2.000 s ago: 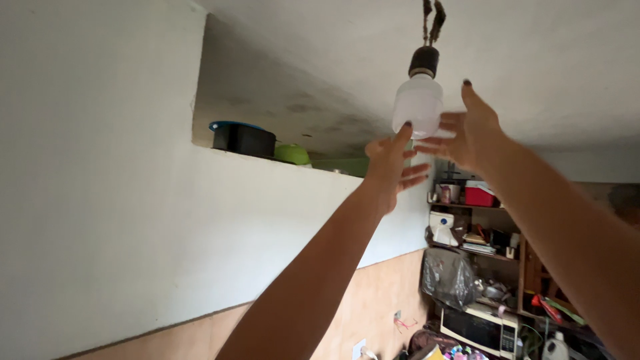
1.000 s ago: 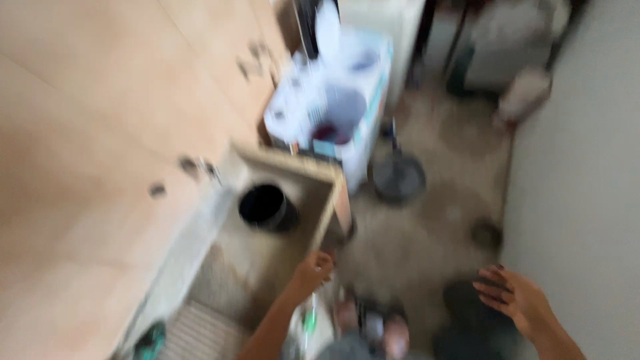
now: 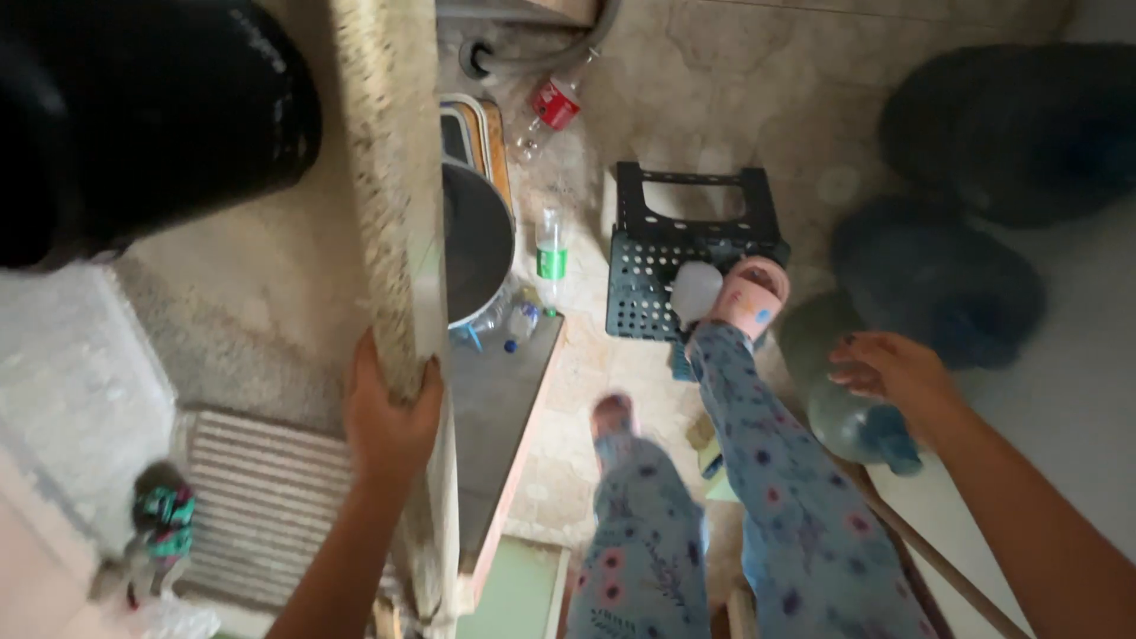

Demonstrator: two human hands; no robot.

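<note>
My left hand (image 3: 390, 417) grips the rough edge of a concrete wash sink (image 3: 390, 222), thumb on one side and fingers on the other. My right hand (image 3: 887, 377) hangs in the air with fingers apart and holds nothing; large water jugs (image 3: 941, 275) are nearest to it. One foot in a pink clog (image 3: 753, 297) rests on a dark plastic step stool (image 3: 643, 280), beside a white rounded object (image 3: 697, 291). The other foot (image 3: 614, 415) is lower and blurred, over the floor tiles.
A black bucket (image 3: 177, 133) stands in the sink, near its ribbed washboard (image 3: 266, 506). Below are a large pot (image 3: 475, 244), a green-labelled bottle (image 3: 551, 253) and a red-labelled bottle (image 3: 550, 111). A wooden stick (image 3: 941, 559) lies at the lower right.
Two seconds ago both hands were raised around a light bulb at the ceiling. The view has swung down to the floor. My left hand has taken hold of the sink edge.
</note>
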